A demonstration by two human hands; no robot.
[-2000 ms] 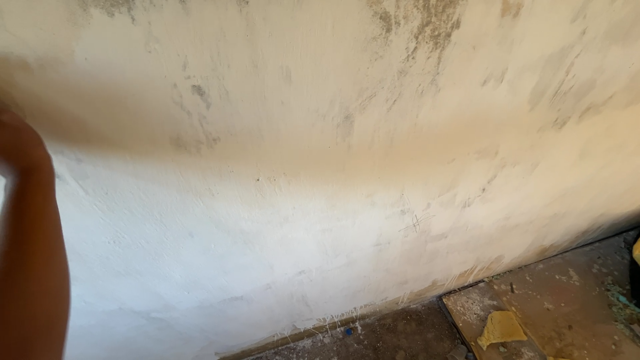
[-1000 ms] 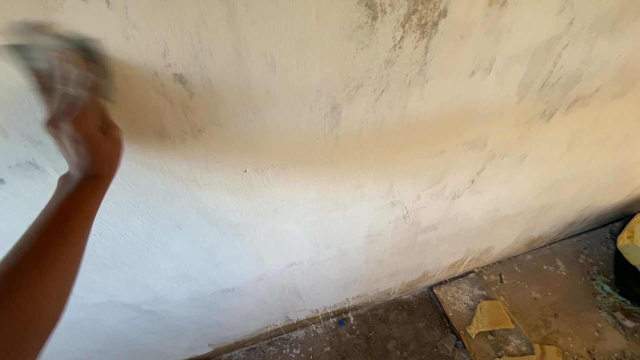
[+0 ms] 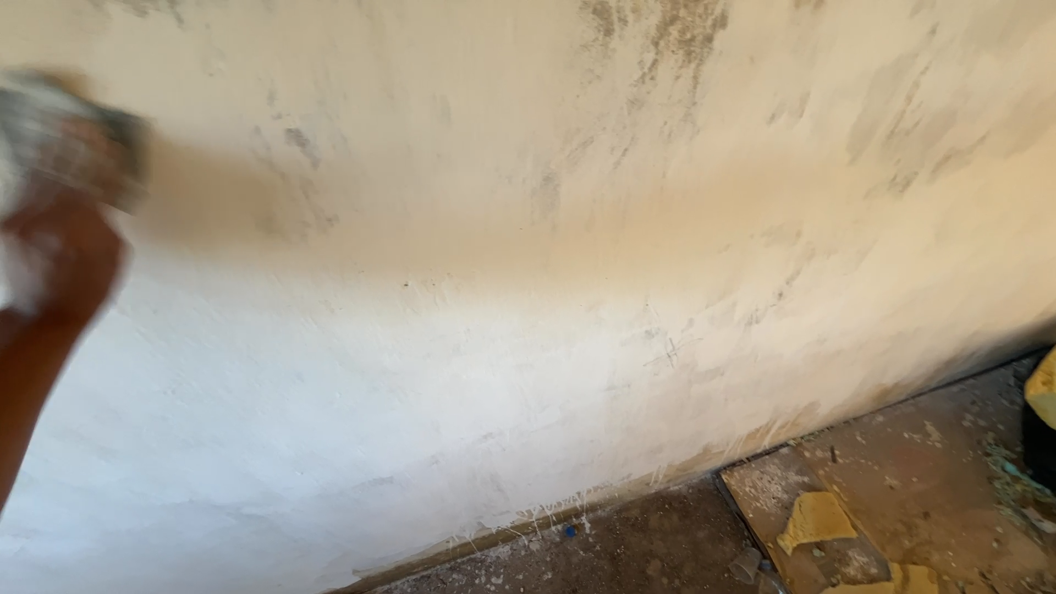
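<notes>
My left hand is at the left edge of the view, blurred by motion, with white residue on its skin. It grips a flat, dark grey tool, too blurred to name more exactly, held at the upper left against or close to the plastered wall. The wall is white low down and cream higher up, with grey and brown stains near the top and right. My right hand is out of view.
Below the wall runs a dirty floor with white splatters and a small blue object. At the lower right, yellowish scraps lie on a flat board or slab. A black and yellow object stands at the right edge.
Two seconds ago only my forearm and part of the hand showed at the left edge. The hand and tool then came into view, and have since moved left and slightly down.
</notes>
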